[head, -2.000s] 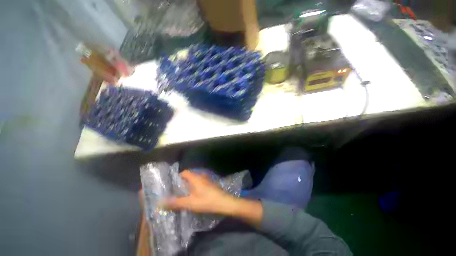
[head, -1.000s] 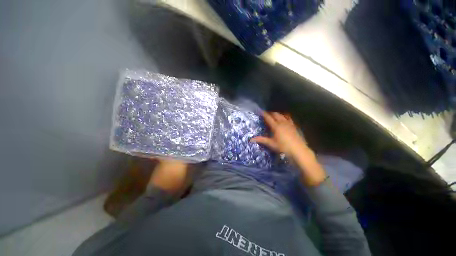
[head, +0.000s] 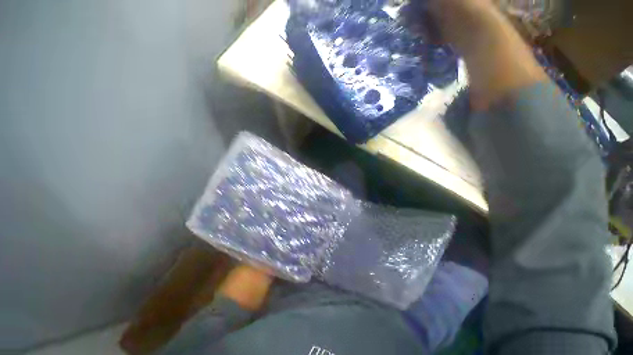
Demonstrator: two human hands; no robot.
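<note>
A wrapped bundle of panels (head: 271,201), silvery blue under bubble wrap, is held out over my lap. My left hand (head: 247,286) grips its near edge from below; the fingers under it are hidden. A loose flap of clear bubble wrap (head: 389,253) spreads from the bundle's right side across my lap. A stack of blue PCB panels (head: 361,76) with jagged edges lies on the bench. My right hand (head: 461,28) is at the stack's far right side, blurred and partly cut off by the top edge; its fingertips and any grip on a panel cannot be made out.
The white-topped bench (head: 260,59) runs diagonally from upper left to right, its front edge just beyond the bundle. A brown cardboard box (head: 173,298) is at lower left, below my left hand. Dark cables (head: 621,187) show at the right edge. A grey-blue wall stands at left.
My right hand has left the lap and reached up to the stack on the bench. The bundle has tilted and moved slightly right; the flap beside it shows clear instead of blue.
</note>
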